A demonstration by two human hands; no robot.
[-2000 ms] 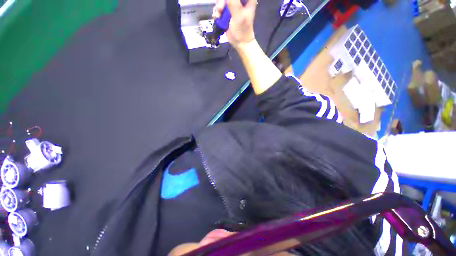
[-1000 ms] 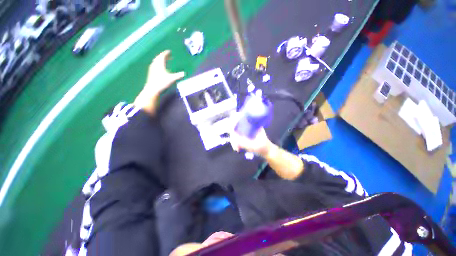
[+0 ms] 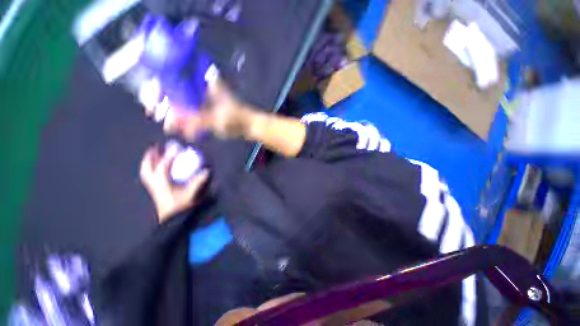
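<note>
The view is blurred. My right hand (image 3: 213, 114) is shut on the purple-blue electric screwdriver (image 3: 175, 60), left of the picture's middle. My left hand (image 3: 168, 184) holds a small white-lilac motor unit (image 3: 186, 164) just below the right hand, near my body. The screwdriver's tip is hidden or too blurred to make out, so I cannot tell whether it touches the unit. The white and black screw feeder (image 3: 95, 28) stands behind the screwdriver at the upper left, partly covered by it.
A blurred pile of units (image 3: 63, 283) lies at the lower left on the dark mat (image 3: 76, 153). The green surface (image 3: 22, 95) runs along the left. The bench edge slants right of the hands. Beyond it are an open cardboard box (image 3: 343, 83) and brown cardboard (image 3: 420, 57).
The view has swung, so the feeder now shows farther up and left. My left hand has come from beyond the feeder to near my body and now holds a unit. The screwdriver stays in my right hand.
</note>
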